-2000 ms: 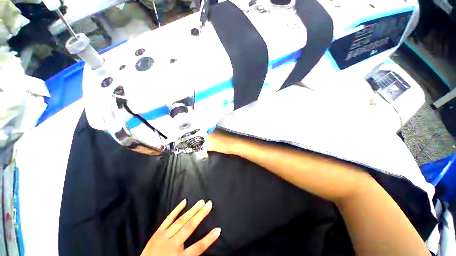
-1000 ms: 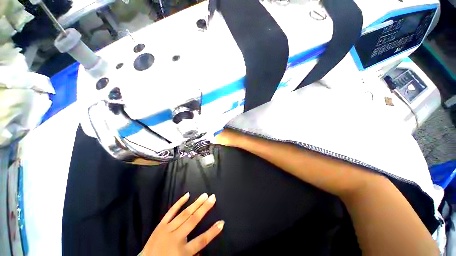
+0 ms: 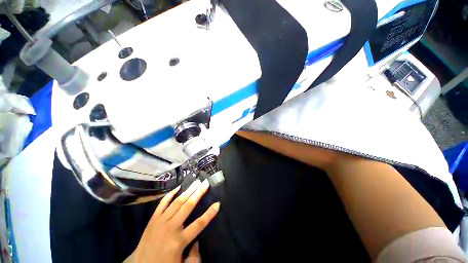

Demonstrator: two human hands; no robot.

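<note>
The black garment panel (image 3: pixel 287 205) covers the table under and in front of the white sewing machine head (image 3: pixel 149 102). My left hand (image 3: pixel 172 223) lies flat on the black cloth, palm down, fingers slightly apart, with its fingertips close to the needle area below the head. My right forearm reaches from the lower right across the black cloth, under the folded-back pale side; my right hand is hidden behind the machine head and cloth. The pale side (image 3: pixel 333 118) has a dark overlocked edge (image 3: pixel 354 152) lying over my forearm. The presser foot is hidden.
Two black straps (image 3: pixel 279 46) cross the machine arm. A control panel (image 3: pixel 403 33) is at the arm's right end. A grey-white knob (image 3: pixel 54 64) stands at the head's left end. Pale fabric (image 3: pixel 13 120) and a blue bin (image 3: pixel 41 115) are at left.
My left hand has moved forward, up to the needle area. The machine head appears larger and lower in view. My right wrist, partly visible before, is now hidden; a sleeve shows at lower right.
</note>
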